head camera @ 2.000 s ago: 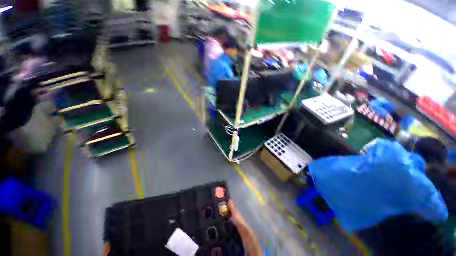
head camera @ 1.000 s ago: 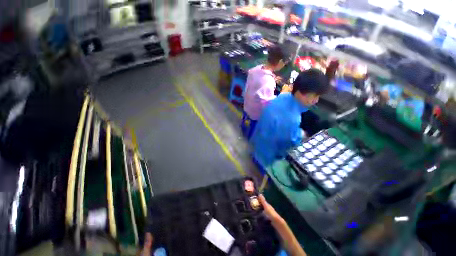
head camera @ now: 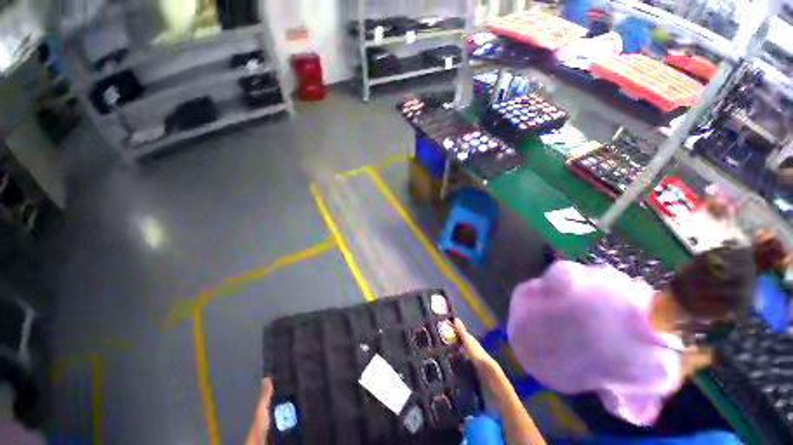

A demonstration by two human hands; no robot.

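A black foam parts tray (head camera: 326, 365) with a grid of pockets is held level in front of me, its near edge cut off by the picture. My left hand (head camera: 260, 415) grips its left edge, mostly cut off below. My right hand (head camera: 474, 349) grips its right edge beside a yellow-marked watch unit (head camera: 447, 332). A pink piece (head camera: 439, 304) sits in the far right corner. Several dark watch housings (head camera: 431, 371) lie down the right side. A white paper slip (head camera: 385, 383) lies loose on the tray. A pale blue piece (head camera: 285, 416) is near my left hand.
A person in pink (head camera: 591, 335) sits close on the right at a green bench (head camera: 530, 195) bearing trays of parts. A blue stool (head camera: 469, 224) stands beside it. Racks (head camera: 200, 83) line the back, with a red bin-like object (head camera: 309, 76). Yellow lines mark the grey floor.
The view has advanced along the aisle. The person in blue has left view except perhaps a blue edge below; the person in pink is now nearer. Both hands still hold the tray.
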